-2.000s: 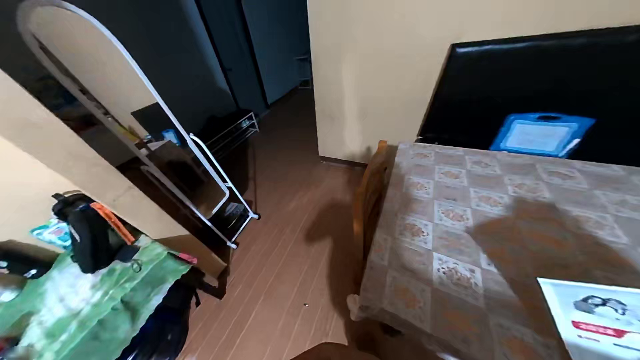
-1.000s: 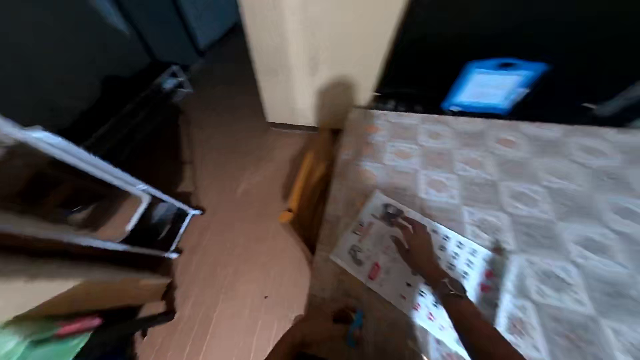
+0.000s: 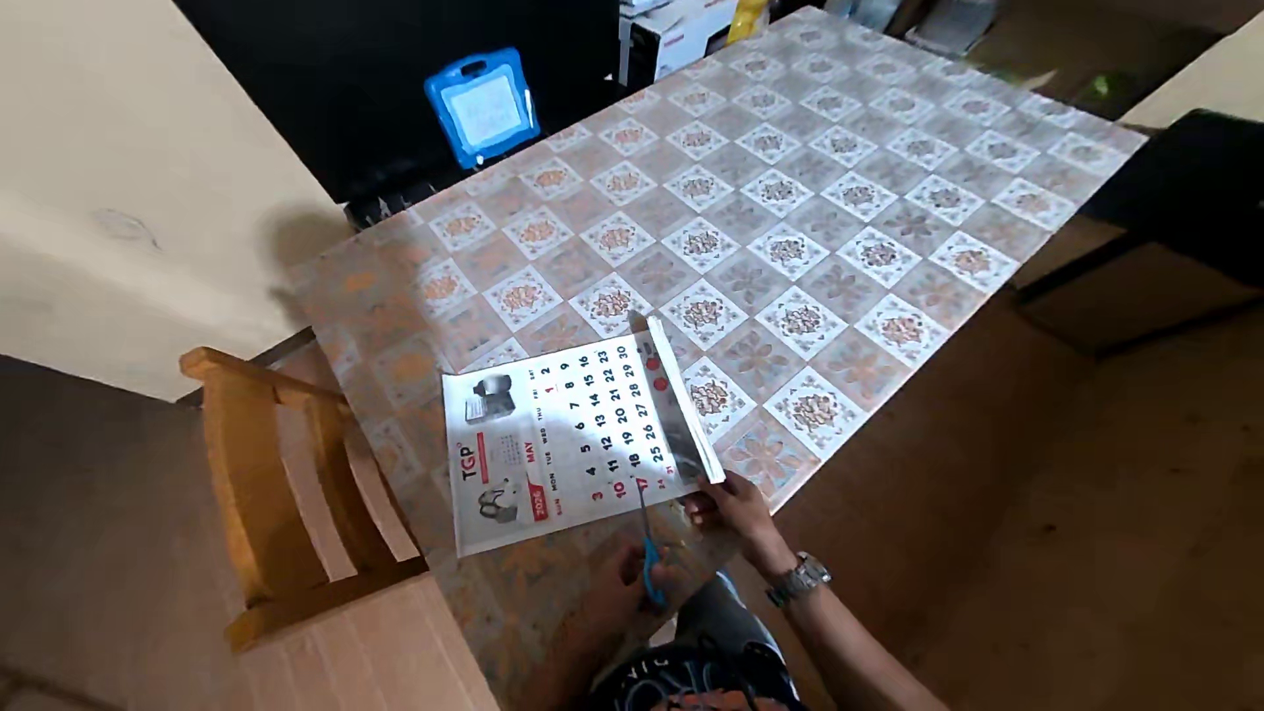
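Note:
A paper wall calendar (image 3: 592,434) lies on the patterned tablecloth near the table's near edge, its right end rolled or folded up into a white strip. My right hand (image 3: 733,509), with a metal watch at the wrist, grips the calendar's near right corner. At the near edge of the sheet, my left hand (image 3: 629,581) holds blue-handled scissors (image 3: 652,573), whose blades point at the sheet; whether paper lies between them cannot be told.
A wooden chair (image 3: 267,474) stands against the table's left side. The tablecloth (image 3: 790,247) stretches away to the right. Behind the table are a blue drawing board (image 3: 486,109) leaning on a black surface and a white box (image 3: 681,39). A black chair (image 3: 1185,197) is at the right.
My right hand has moved from the middle of the calendar to its near corner. The calendar has turned, and the scissors in my left hand are now at its edge. The view has swung right.

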